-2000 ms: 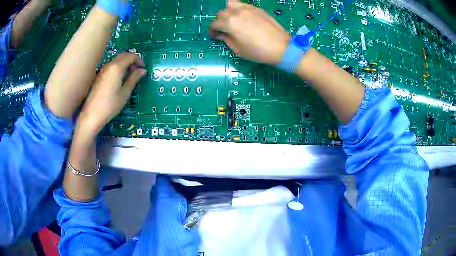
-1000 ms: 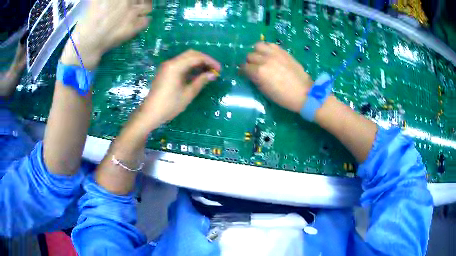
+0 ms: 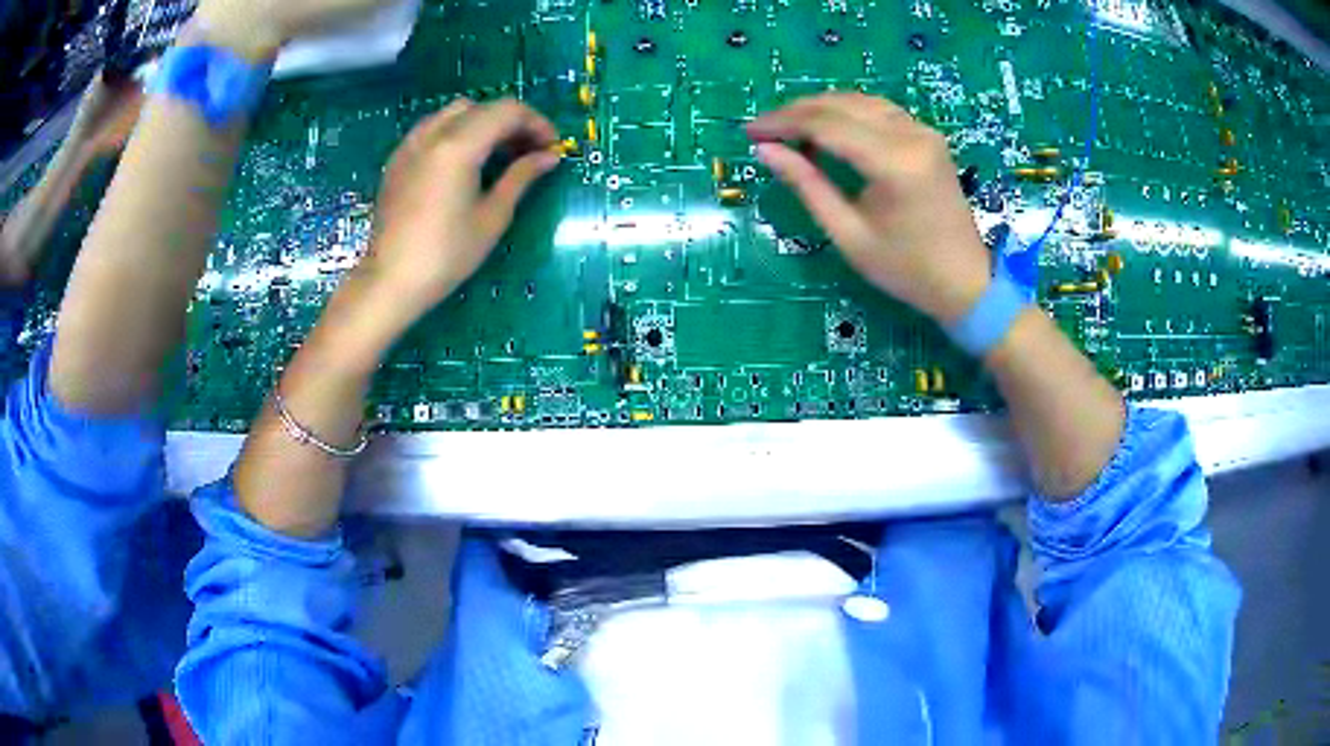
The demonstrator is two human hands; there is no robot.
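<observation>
The large green printed circuit board (image 3: 715, 313) spans the bench in front of me. My left hand (image 3: 445, 204) is over its left middle, thumb and forefinger pinched at a small yellow component (image 3: 568, 147) beside a column of yellow parts. My right hand (image 3: 883, 190) is over the middle of the board, its thumb and forefinger tips close together; whether they hold a small part cannot be told. More small yellow components (image 3: 729, 194) sit on the board just below those fingertips. A light blue wrist strap (image 3: 989, 312) with a thin blue cord is on my right wrist.
Another worker's arm (image 3: 131, 277) with a blue strap reaches over the board at the left, its hand by a pale tray (image 3: 343, 44). Another hand shows at the far left edge. The white bench edge (image 3: 656, 469) runs along the near side.
Boards and view have shifted relative to each other. My left hand has moved from the left side to the yellow column; my right hand's fingers are now extended. The neighbouring arm has moved left.
</observation>
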